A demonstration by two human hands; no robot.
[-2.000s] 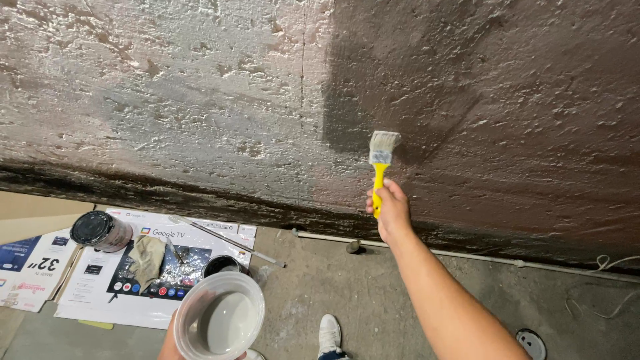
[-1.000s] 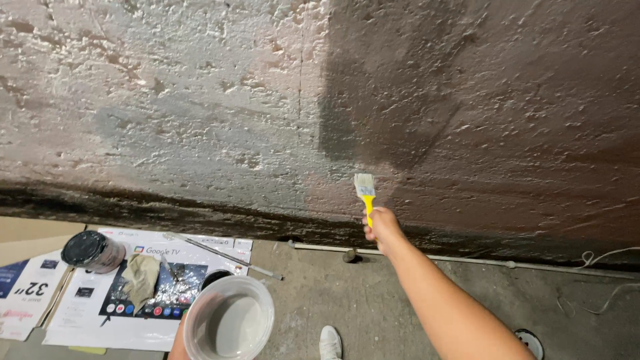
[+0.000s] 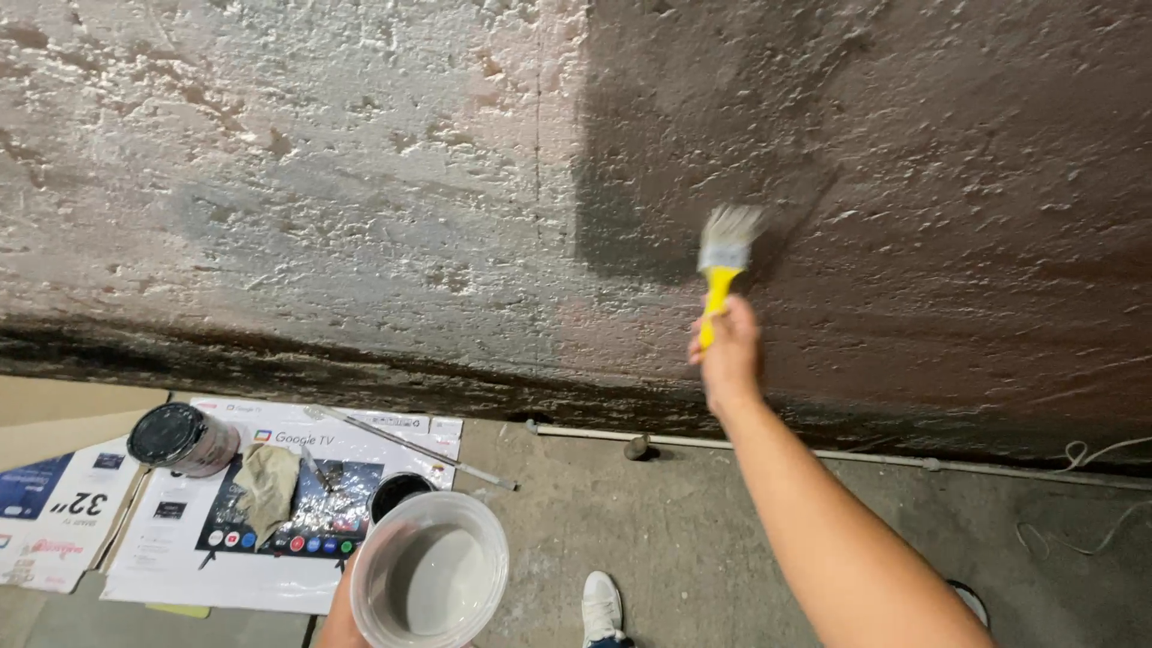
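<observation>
My right hand (image 3: 731,355) grips the yellow handle of a paintbrush (image 3: 723,261). Its pale, slightly blurred bristles point up at the rough wall (image 3: 360,198), over the brown painted part, just right of a darker patch. Whether the bristles touch the wall, I cannot tell. At the bottom, my left hand (image 3: 340,612) holds a clear plastic tub (image 3: 430,571) with light grey liquid in it; most of that hand is hidden behind the tub. The wall is mottled grey and pink on the left and brown on the right.
Flattened printed cardboard (image 3: 171,549) lies on the concrete floor (image 3: 702,540), bearing a lidded paint can (image 3: 184,439), a crumpled cloth (image 3: 267,490), a thin rod (image 3: 414,447) and a dark open container (image 3: 400,493). A pale pipe (image 3: 828,454) runs along the wall base, near a loose cable (image 3: 1093,450).
My right hand has lowered the brush from two seconds ago to one second ago, then moved it up and right over the brown part. My left hand keeps hold of the tub.
</observation>
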